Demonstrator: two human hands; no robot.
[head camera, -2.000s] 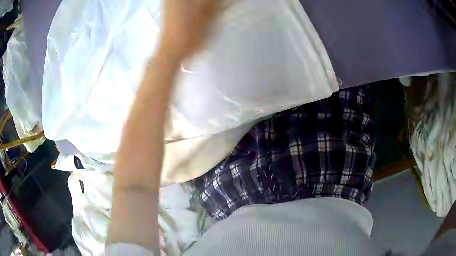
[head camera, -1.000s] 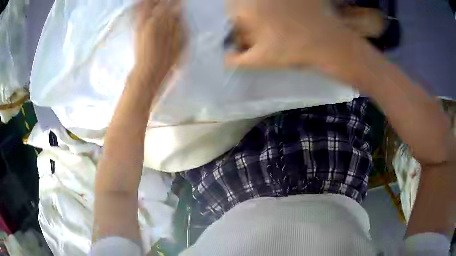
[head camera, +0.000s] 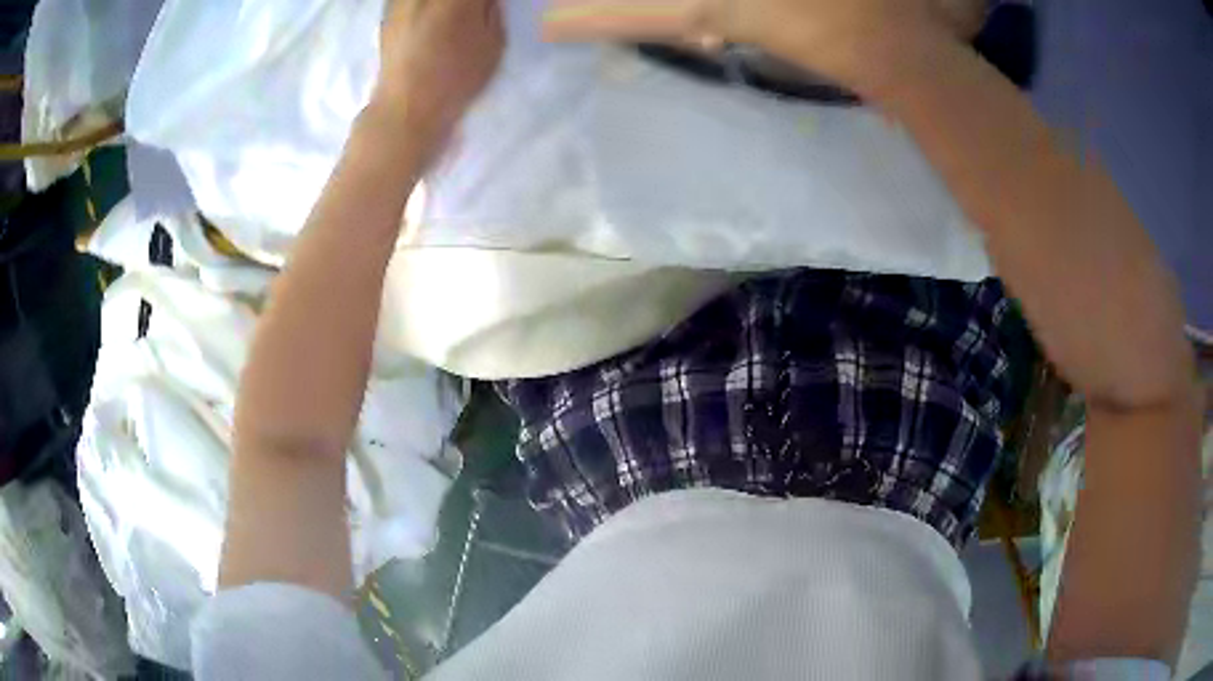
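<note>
The white garment (head camera: 798, 173) lies over the near edge of the table, with its lower edge hanging straight above my lap. A cream rounded panel (head camera: 519, 313) hangs below it. My left hand (head camera: 446, 53) is on the cloth at the top, cut off by the picture's edge, so its fingers are unclear. My right hand (head camera: 825, 33) is at the top right around a dark iron (head camera: 745, 69), which lies on the white cloth. The hand hides most of the iron, and the picture's edge cuts it off.
Grey-purple table cover (head camera: 1117, 120) shows at the right. Crumpled white garments (head camera: 160, 466) hang at the lower left, and another white cloth (head camera: 80, 80) hangs at the upper left beside a yellow bar (head camera: 60, 144). More pale cloth (head camera: 1062, 519) is at the right, partly behind my forearm.
My right hand has come into view with the iron over the cloth and moved up slightly. My left hand has moved a little up. The garment's lower edge sits higher in the picture.
</note>
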